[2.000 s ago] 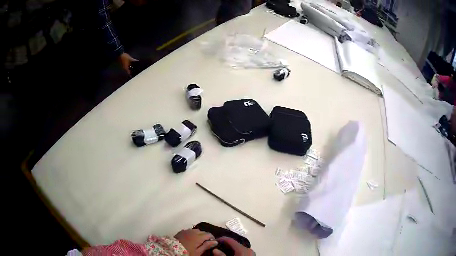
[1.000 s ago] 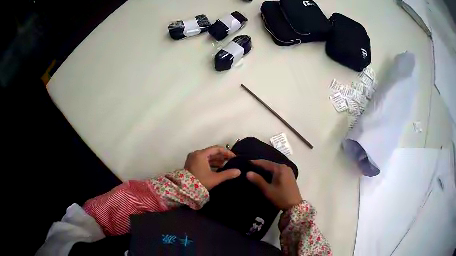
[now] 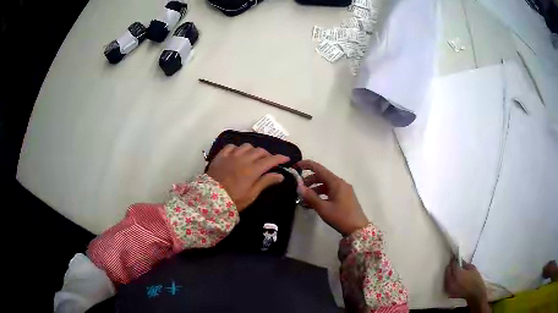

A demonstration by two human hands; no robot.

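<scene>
A small black bag [image 3: 257, 211] with a white figure logo near its lower right corner lies in front of me at the table's near edge. My left hand [image 3: 241, 174] lies on its upper part, fingers spread over the opening, pressing or holding it. My right hand [image 3: 327, 195] is at the bag's right edge, thumb and fingers around a small light strip or edge there. What exactly the fingers pinch is partly hidden. A silica gel sachet [image 3: 270, 126] lies just beyond the bag.
A thin brown stick [image 3: 255, 98] lies beyond the sachet. Bundled straps [image 3: 178, 49] are at upper left, a sachet pile [image 3: 349, 36] at the top. Rolled paper [image 3: 394, 67] and white sheets [image 3: 471, 165] lie right. Another person's hand [image 3: 466, 281] touches the sheets at lower right.
The view has shifted down and right. My left hand now lies flatter over the bag's top, and my right hand has moved to its right edge. Another person's hand has appeared at lower right.
</scene>
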